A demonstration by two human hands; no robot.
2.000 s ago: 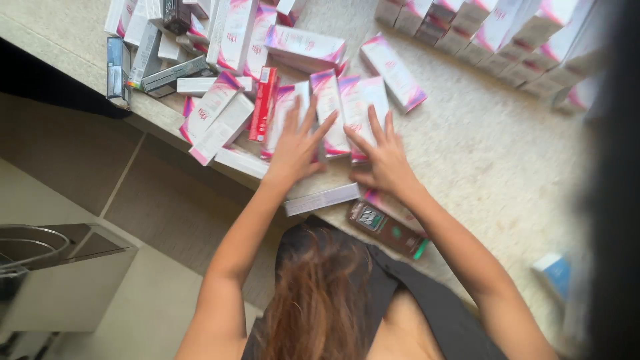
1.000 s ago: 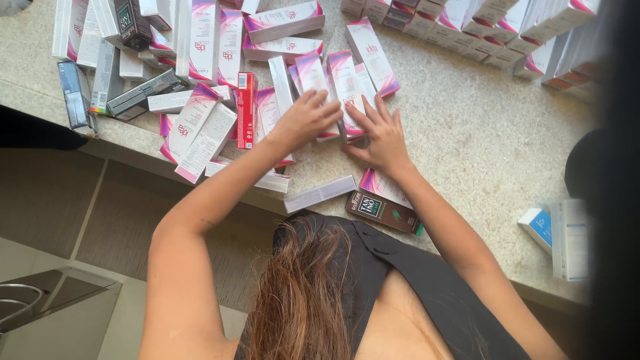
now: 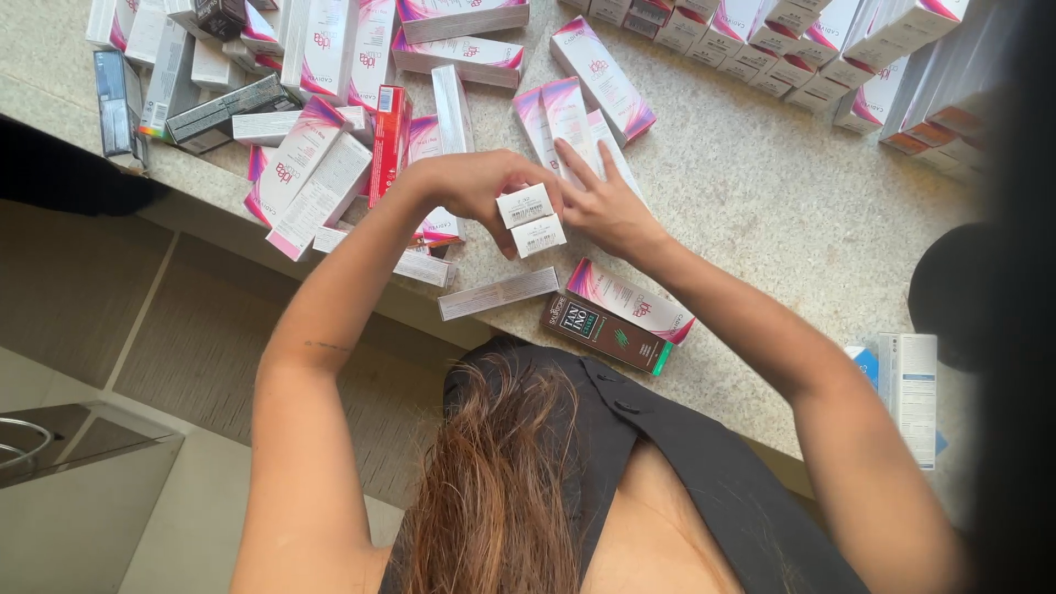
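Note:
My left hand [image 3: 487,194] is closed around two white cartons [image 3: 528,219], their printed end flaps facing up. Against it, my right hand [image 3: 606,202] rests with spread fingers on a few white, pink and purple hair-colour cartons [image 3: 569,115] lying side by side. Whether it grips any of them is unclear. One more such carton [image 3: 602,78] lies just beyond. Nearer the counter edge are a narrow grey-white carton [image 3: 499,294], a brown carton with a green end [image 3: 606,332] and a white-pink carton [image 3: 631,301]. A red carton [image 3: 389,144] stands out left of my left hand.
Loose cartons [image 3: 322,49] pile up on the left of the speckled stone counter [image 3: 742,214], some overhanging its edge. Rows of stacked cartons [image 3: 767,49] line the far right. A white and blue box [image 3: 907,400] and a dark round object [image 3: 945,297] are at the right.
My left hand has come away from the cartons near my right hand and now holds two upright. My right hand stays on the cartons beside it.

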